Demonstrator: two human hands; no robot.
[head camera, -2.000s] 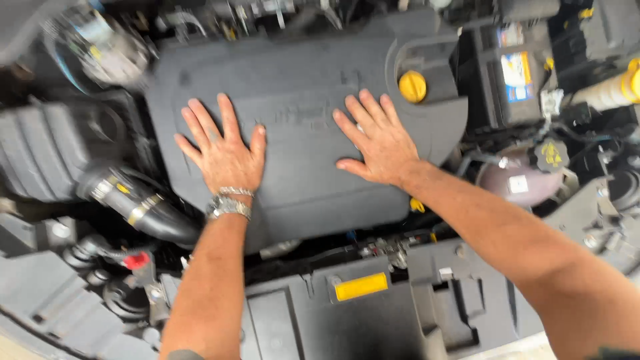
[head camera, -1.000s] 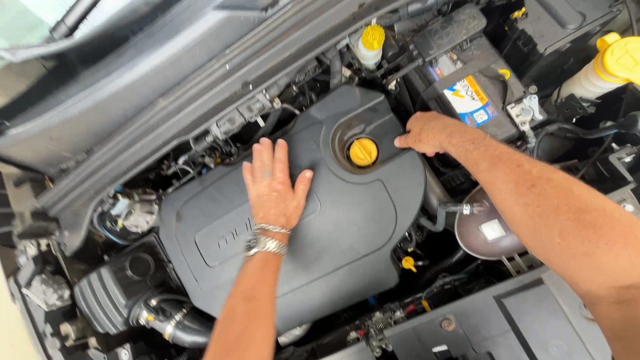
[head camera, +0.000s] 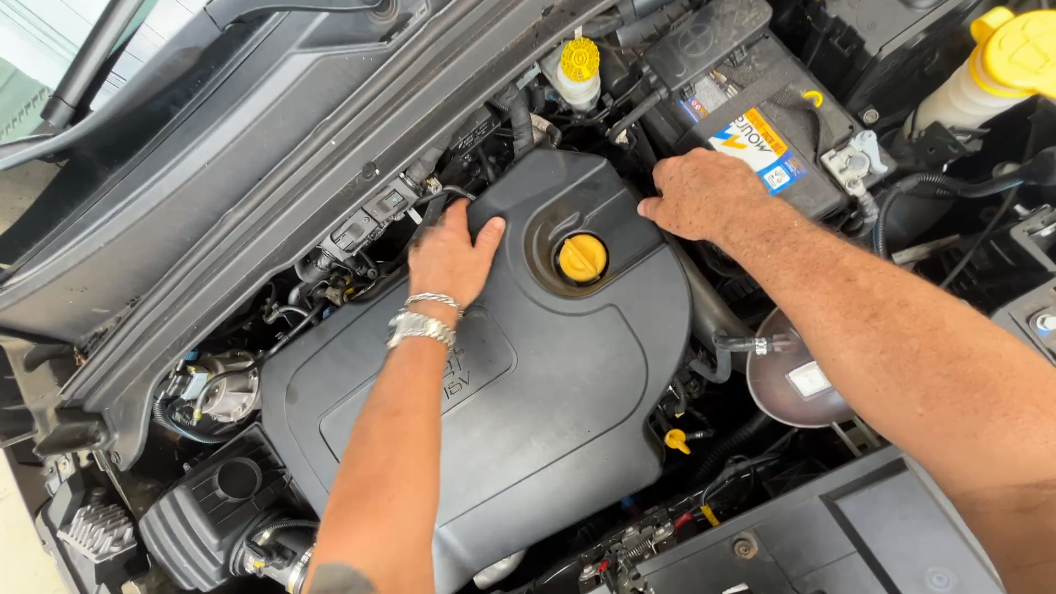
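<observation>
A black plastic engine cover (head camera: 561, 396) with a yellow oil filler cap (head camera: 582, 257) lies over the engine. My left hand (head camera: 454, 256), a metal watch and a bracelet on its wrist, rests at the cover's rear edge; the thumb is on top and the fingertips reach over the edge, partly hidden. My right hand (head camera: 693, 198) is at the cover's right rear edge, beside the battery (head camera: 742, 124). Its thumb touches the cover's rim, and its other fingers are curled down out of sight.
Behind the cover stands a reservoir with a yellow cap (head camera: 580, 62). A coolant expansion tank (head camera: 796, 371) sits under my right forearm. The yellow dipstick handle (head camera: 676, 440) is at the cover's front right, the air filter housing (head camera: 223, 511) at lower left, the washer filler neck (head camera: 957, 91) at upper right.
My left hand has moved from flat on top of the cover to its rear edge. My right hand, flat on the cover two seconds ago, is now at its right rear edge. The view has shifted.
</observation>
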